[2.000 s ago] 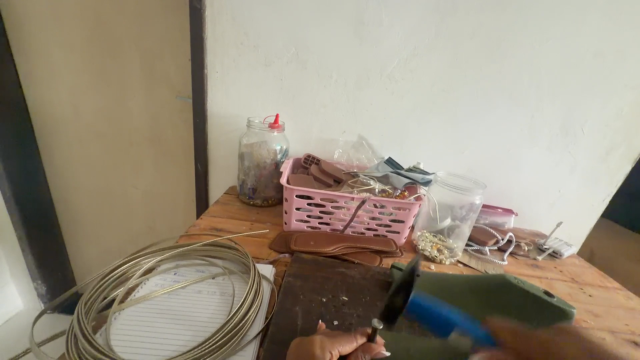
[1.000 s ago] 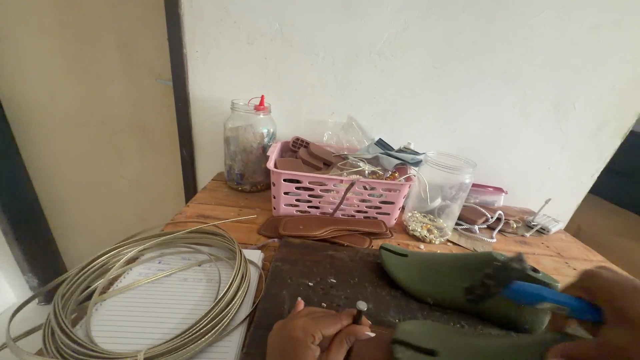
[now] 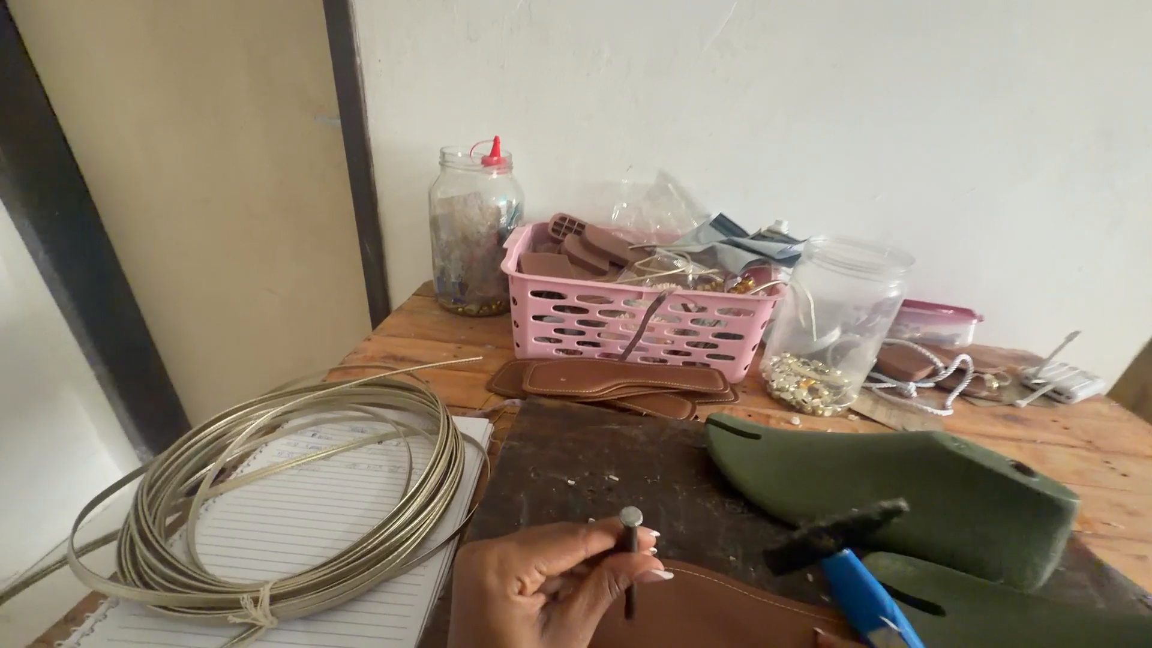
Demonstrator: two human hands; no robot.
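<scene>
My left hand [image 3: 558,580] grips a metal punch [image 3: 630,558] upright between thumb and fingers, its round head on top. Under it lies a brown stitched leather piece [image 3: 720,607] on a dark board [image 3: 576,459]. At the lower right a hammer [image 3: 837,540], with a dark head and blue handle, is raised above the board; only fingertips of my right hand [image 3: 832,639] show at its handle by the bottom edge. Two green shoe lasts [image 3: 882,486] lie on the right, partly behind the hammer.
At left, a coil of gold cord [image 3: 297,585] lies on a lined notebook [image 3: 360,481]. Behind the board stand a pink basket [image 3: 639,328], a glass jar [image 3: 475,234] and a clear jar of beads [image 3: 837,315]. Brown leather straps [image 3: 621,382] lie before the basket.
The hammer has moved about near the punch and over the lasts, and my right hand has dropped mostly out of view. My left hand keeps hold of the punch. The view has shifted.
</scene>
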